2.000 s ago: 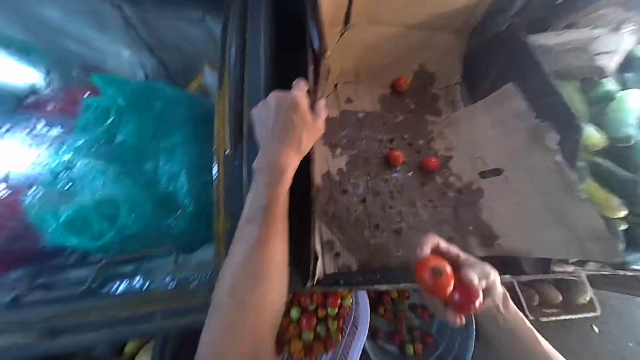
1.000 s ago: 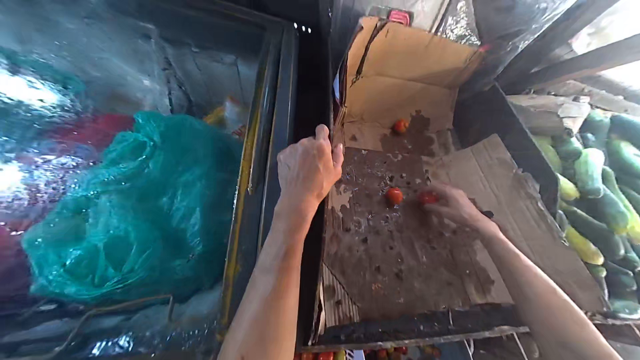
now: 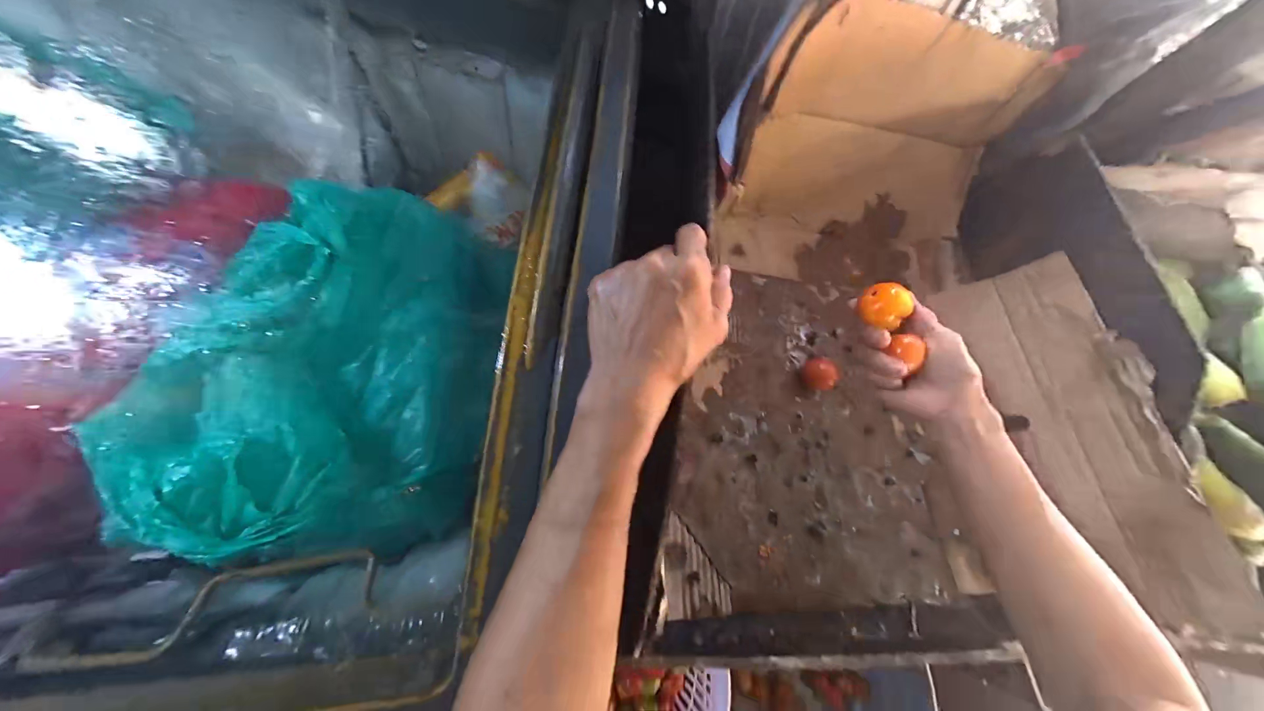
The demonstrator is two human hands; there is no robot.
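My right hand (image 3: 933,370) holds two tomatoes over the cardboard-lined bin: an orange-yellow tomato (image 3: 885,305) at the fingertips and an orange-red tomato (image 3: 907,353) against the fingers. Just left of that hand, a red tomato (image 3: 819,373) lies on the stained cardboard (image 3: 810,494). My left hand (image 3: 660,311) rests with curled fingers on the bin's left edge; its fingertips are partly hidden, and no loose item shows in it.
Left of the bin stands a glass-topped case (image 3: 513,395) with a teal plastic bag (image 3: 326,395) inside. Green and yellow vegetables (image 3: 1229,434) lie beyond the dark divider (image 3: 1096,247) at right. Below the bin's front edge, a white basket (image 3: 706,688) and small red produce are partly visible.
My right hand has risen from the cardboard with two tomatoes in it. The tomatoes seen at the back and right of the bin no longer lie there. My left hand stays at the edge.
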